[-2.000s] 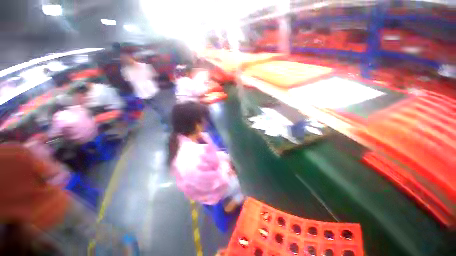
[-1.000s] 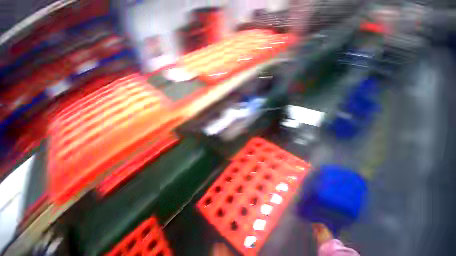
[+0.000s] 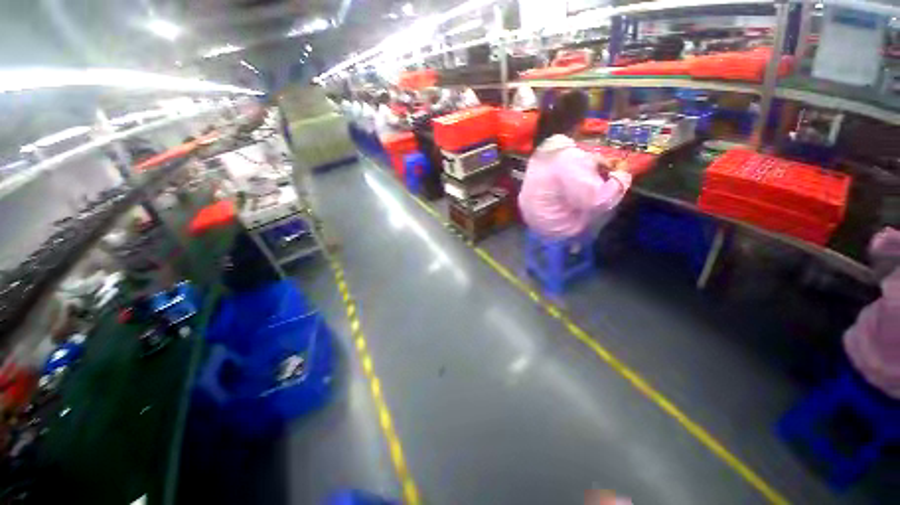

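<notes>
A small blurred skin-toned patch, perhaps part of my right hand (image 3: 606, 497), shows at the bottom edge. It is cut off, and its fingers and any held thing cannot be seen. My left hand is not in view. Nearest in front are a deep blue bin (image 3: 259, 380) with small pale metallic pieces (image 3: 290, 368) inside, and a dark green bench (image 3: 118, 419) at the left with blurred small parts.
A grey aisle floor (image 3: 449, 345) runs ahead between yellow lines. A person in a pink smock (image 3: 561, 187) sits on a blue stool (image 3: 559, 264) at the right bench. Stacked red trays (image 3: 775, 192) stand nearby. Another pink-clad person (image 3: 876, 330) is at the right edge.
The view has swung from the red trays and green bench to the aisle. The near red tray with round pockets is out of view.
</notes>
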